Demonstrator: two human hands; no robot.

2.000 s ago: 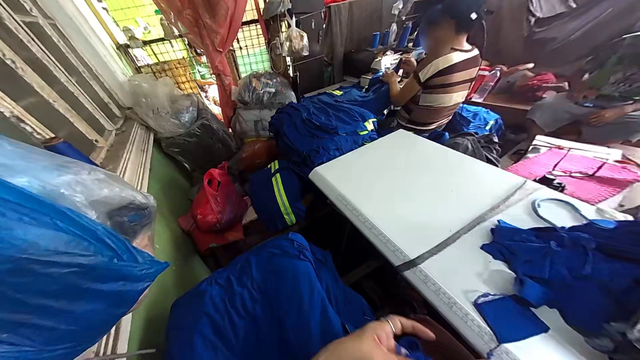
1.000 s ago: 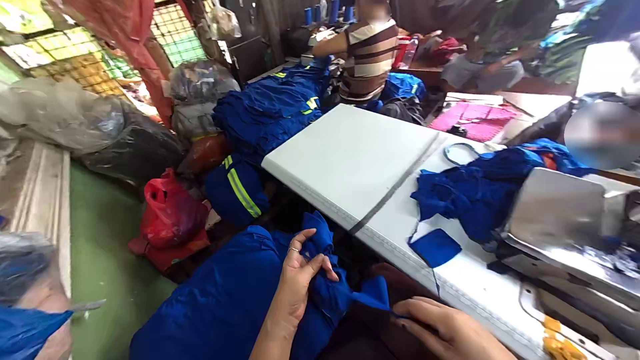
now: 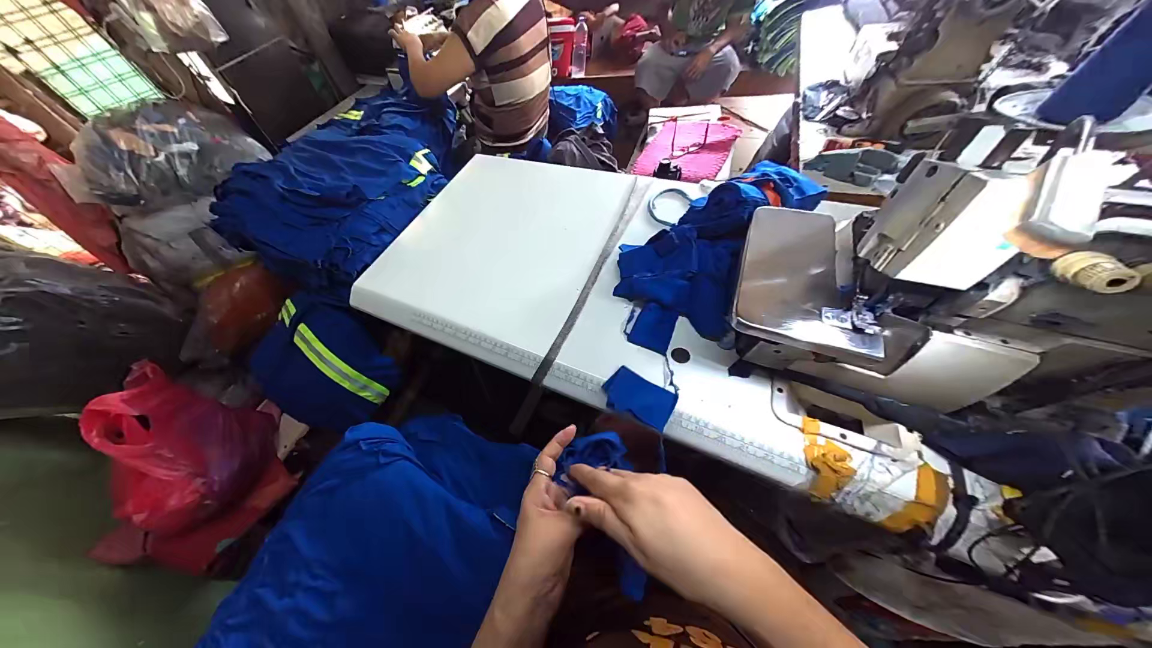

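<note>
A bunched piece of blue fabric (image 3: pixel 594 452) is held between my two hands, just below the front edge of the white sewing table (image 3: pixel 486 261). My left hand (image 3: pixel 547 513), with a ring on one finger, grips it from the left. From the right, my right hand (image 3: pixel 643 522) closes its fingers over the same piece; part of the cloth dangles beneath. A large blue garment (image 3: pixel 378 540) lies to the left of my hands. On the table edge above them rests a small blue fabric piece (image 3: pixel 641 396), and more cut blue pieces (image 3: pixel 688 270) lie beside the sewing machine (image 3: pixel 855 306).
A pile of blue garments (image 3: pixel 333 193) with reflective strips stands behind the table. Red plastic bag (image 3: pixel 175 450) and dark bags are at left. A co-worker in a striped shirt (image 3: pixel 508 72) works beyond; another person sits further back. Yellow-taped wrapping (image 3: pixel 886 490) covers a part at right.
My right hand has come over to my left, and both are now together at the bunched fabric. The view has swung to the right.
</note>
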